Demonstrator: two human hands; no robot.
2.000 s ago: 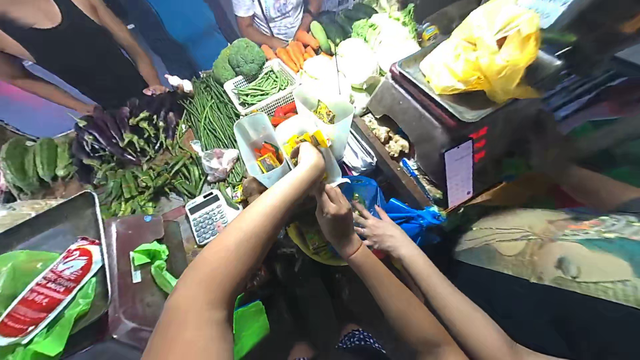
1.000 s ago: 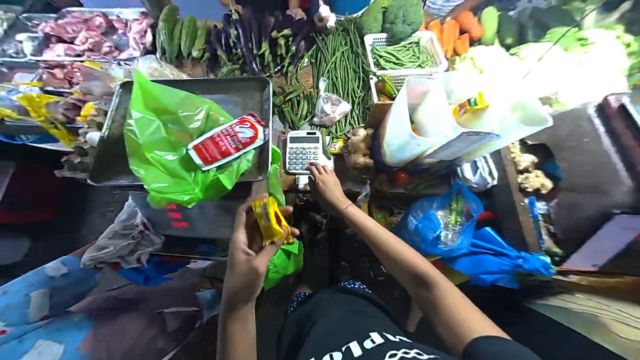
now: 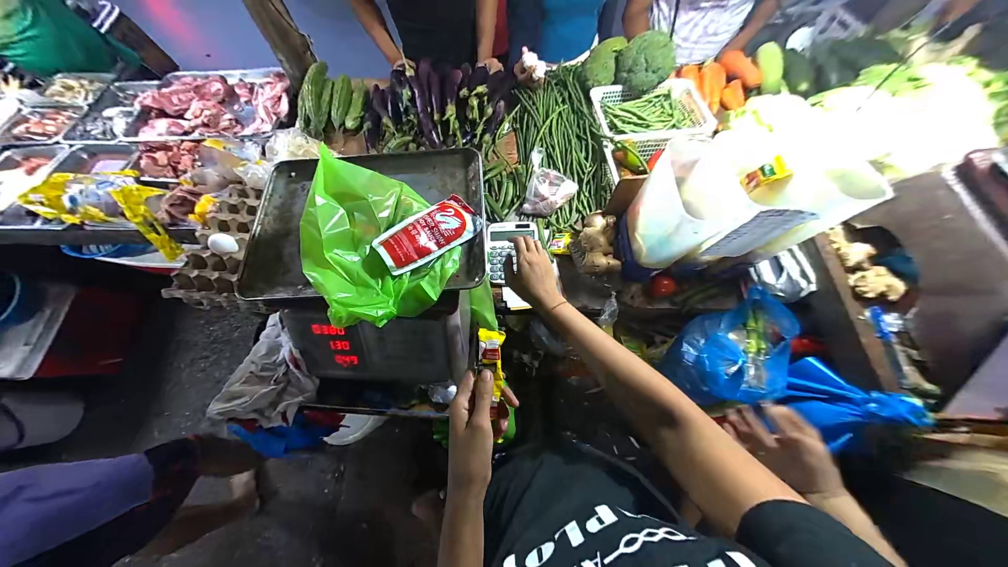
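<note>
My left hand [image 3: 476, 409] holds small yellow packets [image 3: 490, 364] upright, just below the edge of the scale. My right hand [image 3: 535, 272] reaches across to a white calculator [image 3: 500, 264], its fingers over the keys. Left of the calculator, a metal scale pan [image 3: 264, 236] carries a green plastic bag [image 3: 339, 236] with a red and white pouch [image 3: 428, 235] lying on it. Red digits glow on the digital scale [image 3: 378, 350] under the pan. A knotted clear bag [image 3: 549, 191] lies behind the calculator.
Eggplants [image 3: 429, 102], long beans [image 3: 555, 134] and a white basket [image 3: 701, 118] of green beans line the back. Translucent plastic containers [image 3: 669, 213] stand right, above a blue plastic bag [image 3: 732, 354]. An egg tray [image 3: 197, 279] is at left. Another person's hand [image 3: 787, 449] is at lower right.
Two seconds ago my hands were near the plastic containers; now they are at the calculator and scale. Since one second ago, my left hand has shifted right, toward the calculator. The view has swung left.
</note>
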